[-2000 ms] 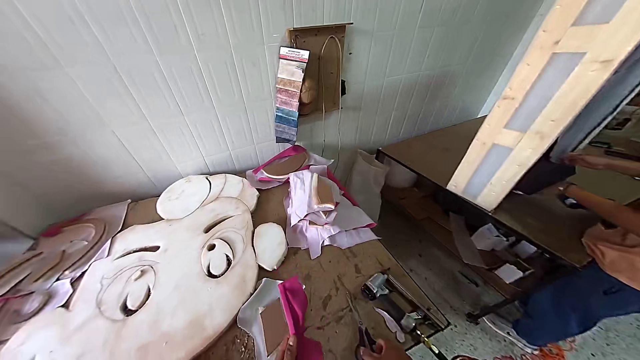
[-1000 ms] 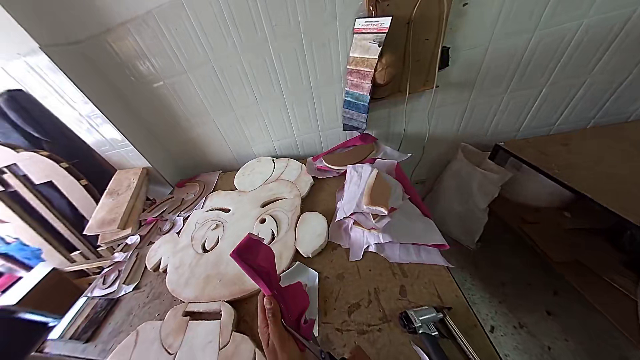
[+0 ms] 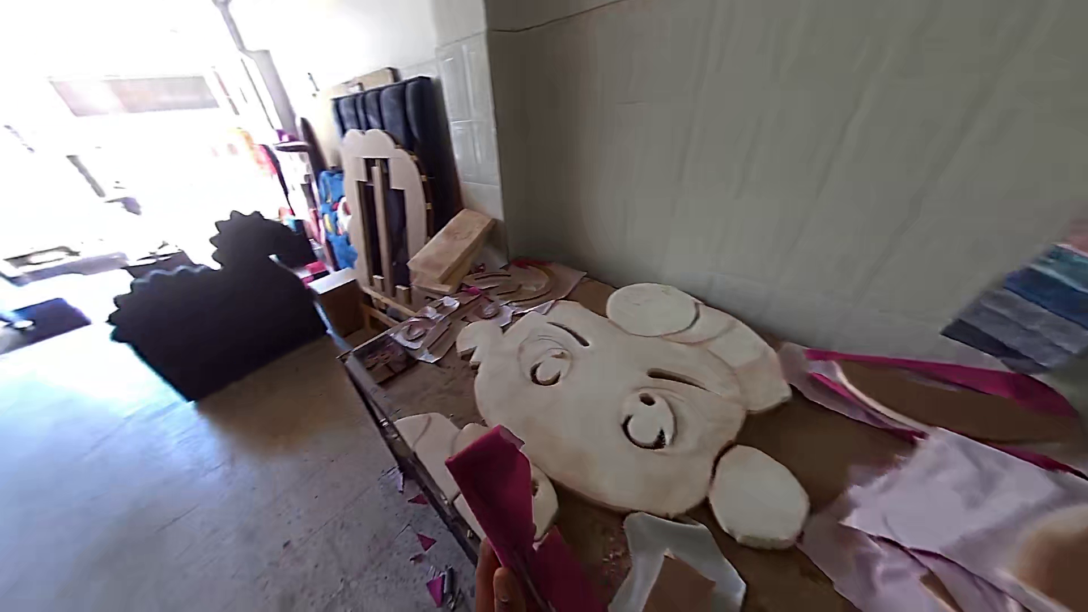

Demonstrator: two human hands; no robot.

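My left hand (image 3: 500,582), at the bottom edge, grips a strip of magenta fabric (image 3: 493,480) that stands up over the near edge of the workbench. My right hand is out of view. Right of the strip lies a pale fabric piece with a brown board piece (image 3: 680,586) on it. Behind them a cream padded face-shaped panel (image 3: 586,399) with cut-out eyes and eyebrows lies flat. A separate cream rounded piece (image 3: 759,495) lies at its right.
Pale and magenta fabric (image 3: 960,484) is heaped at the right. Wooden blocks (image 3: 450,246) and cut shapes lie at the bench's far end. A dark scalloped-edge object (image 3: 221,314) stands on the floor at left. Magenta scraps (image 3: 426,541) lie on the floor. A wall rises behind the bench.
The view has swung left, bringing in the floor and doorway. The right hand, seen near scissors two seconds ago, is out of the frame. The magenta fabric is raised in my left hand.
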